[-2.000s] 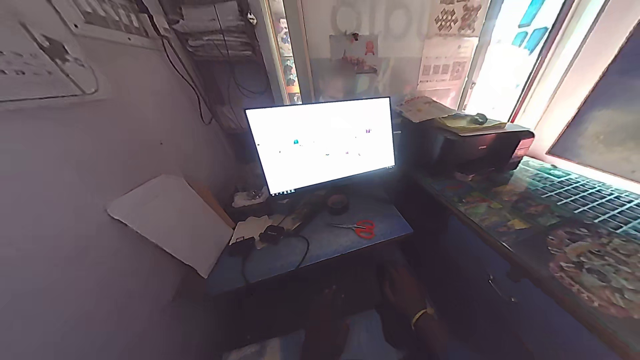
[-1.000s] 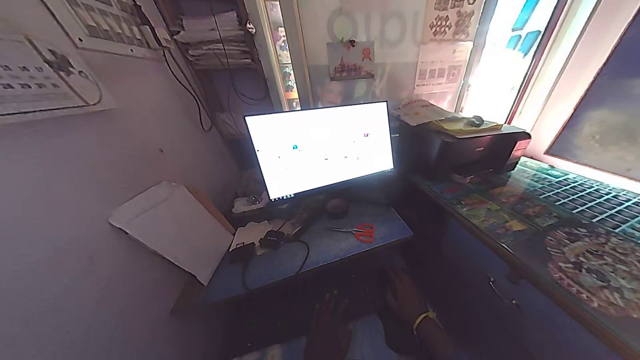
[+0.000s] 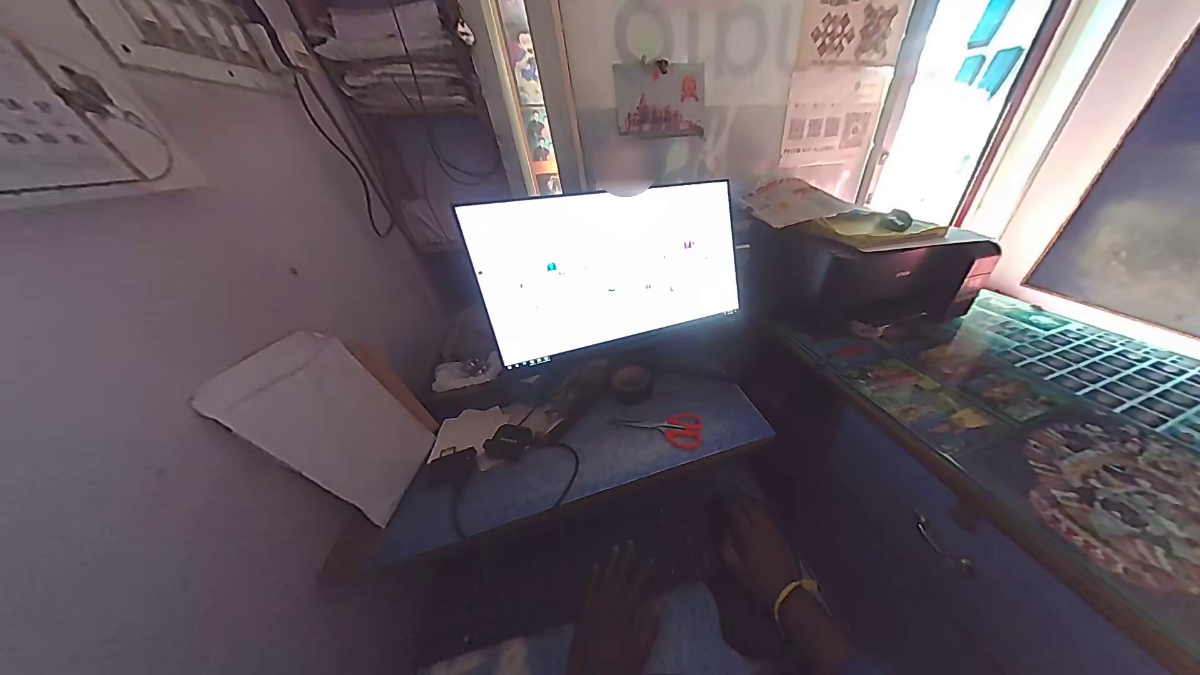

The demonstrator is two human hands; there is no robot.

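Observation:
My left hand [image 3: 619, 591] rests with its fingers spread over the near edge of a dark keyboard [image 3: 553, 562] on a low shelf. My right hand [image 3: 755, 539], with a yellow band at the wrist, lies to the right of the keyboard, on or over something dark, perhaps a mouse; shadow hides it. Above them on the blue desk [image 3: 637, 469] lie red-handled scissors [image 3: 682, 430], a roll of tape [image 3: 632, 382] and black adapters [image 3: 508, 441] with a cable. A lit monitor [image 3: 609, 272] stands behind.
A white packet [image 3: 323, 422] leans on the left wall. To the right, a black printer [image 3: 891, 277] with papers [image 3: 806, 202] on top stands on a glass-topped counter [image 3: 900, 412] that has a drawer handle [image 3: 937, 544] below. Paper stacks [image 3: 394, 56] fill the shelf at upper left.

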